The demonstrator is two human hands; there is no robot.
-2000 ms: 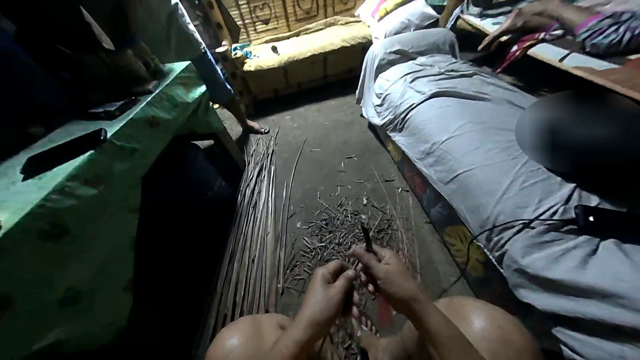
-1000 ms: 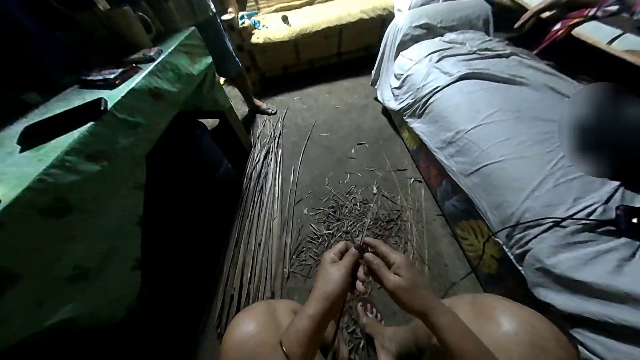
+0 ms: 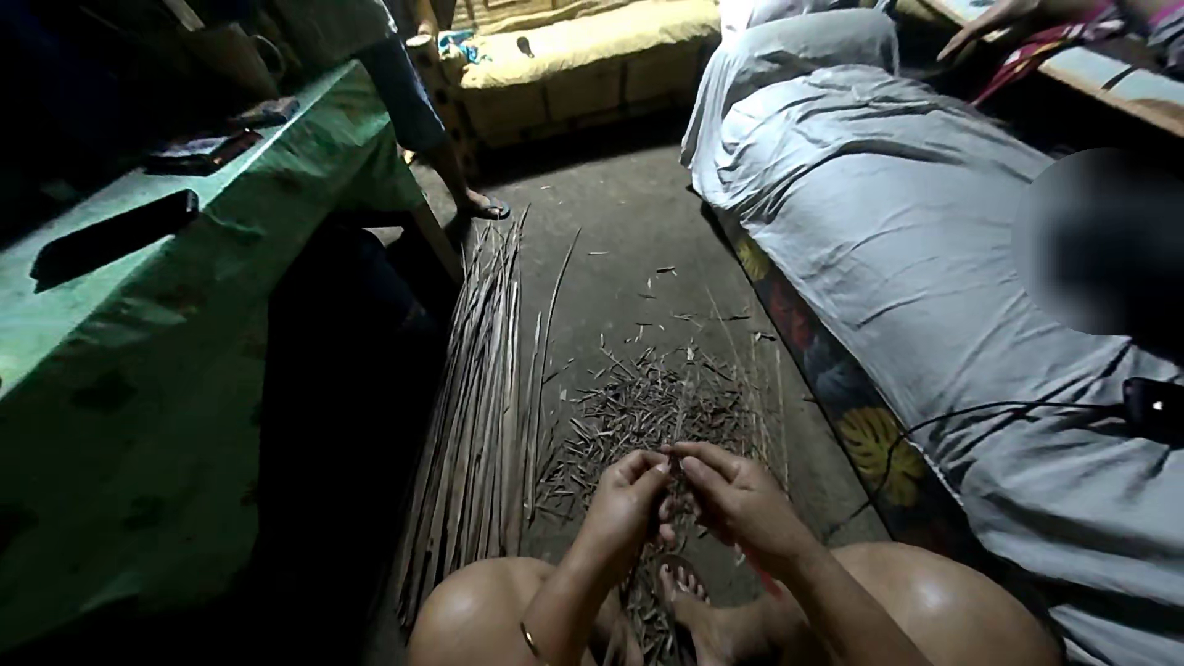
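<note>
Above the pile of short dry stalk pieces [image 3: 647, 398], my left hand [image 3: 634, 499] and my right hand [image 3: 740, 495] meet at their fingertips. Between them they pinch a thin dark strip [image 3: 674, 460], mostly hidden by the fingers. A red object [image 3: 766, 578] shows below my right hand; its kind and how it is held cannot be told. Long dry stalks [image 3: 476, 398] lie side by side on the floor to the left of the pile. A few thin strips [image 3: 758, 398] lie along the pile's right side.
A table with a green cloth [image 3: 305, 157] stands at left, bearing a dark elongated case [image 3: 116, 236]. At right is a mattress with a grey sheet [image 3: 879, 213], crossed by a black cable [image 3: 999, 404]. A person's sandalled foot [image 3: 486, 205] is beyond the stalks; another person's hand [image 3: 990, 23] shows at upper right.
Two seconds ago a dark, pointed object stood up from my right hand; it no longer shows. My fingertips have come together. The view has shifted somewhat.
</note>
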